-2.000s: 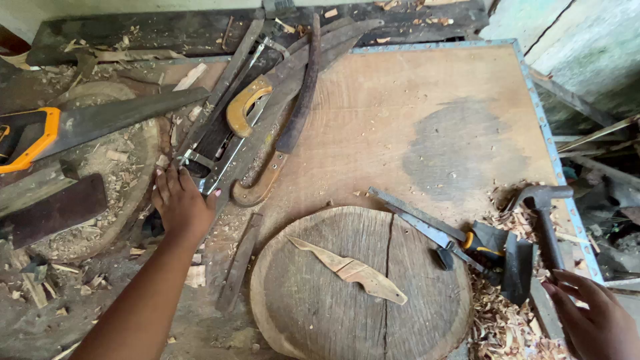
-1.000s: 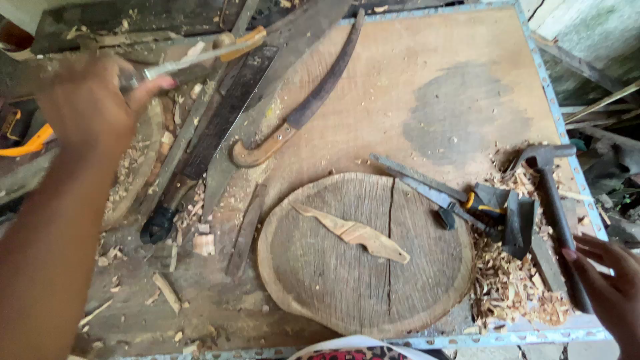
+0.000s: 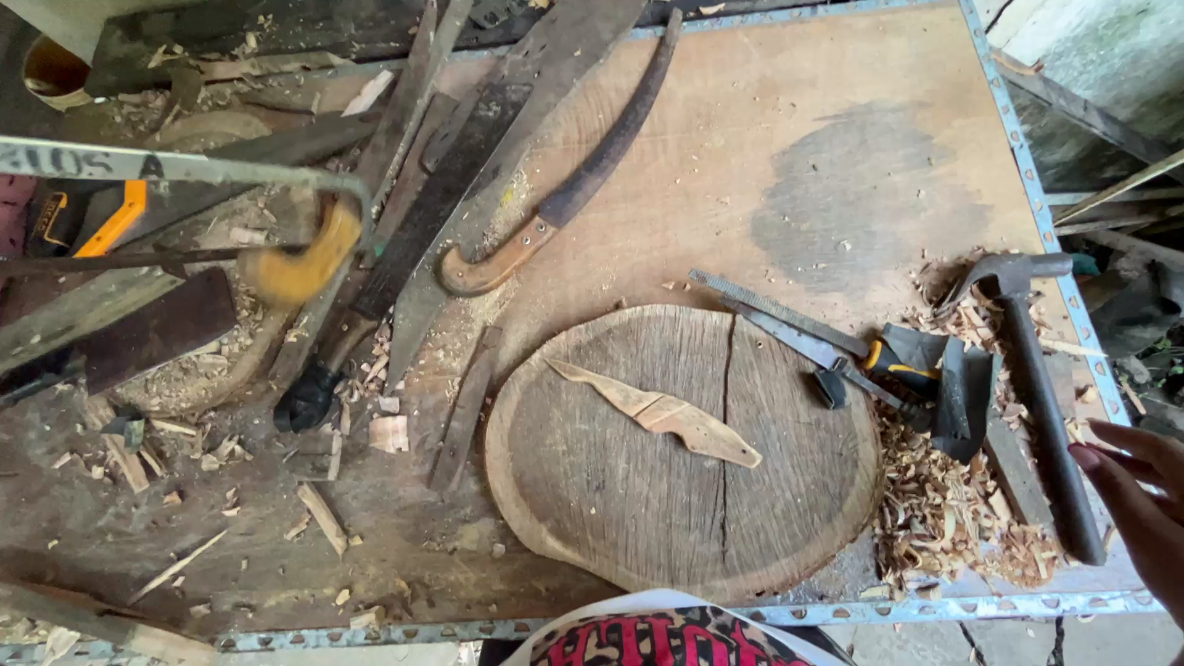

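My left hand is out of view. At the left, a hacksaw (image 3: 190, 168) with a blurred yellow handle (image 3: 310, 259) extends past the frame's edge; what holds it is hidden. At the right edge is my right hand (image 3: 1133, 490), its fingers apart and empty, close beside the handle of a claw hammer (image 3: 1045, 407). A carved knife-shaped wooden piece (image 3: 661, 413) lies on a round wood slab (image 3: 620, 518). A rasp with a black and yellow handle (image 3: 902, 370) overlaps the slab's right side. A curved blade with a wooden handle (image 3: 504, 259) lies above the slab.
Wood shavings (image 3: 953, 509) are heaped right of the slab. A long dark blade with a wooden handle (image 3: 444, 199) lies left of centre, near a handsaw with an orange-edged handle (image 3: 116, 222). A metal strip (image 3: 925, 608) edges the workbench. Offcuts are scattered lower left.
The hacksaw has left the tool pile, where my left hand reached earlier, and is now farther left. My left hand, raised at the left one second ago, has gone out of view.
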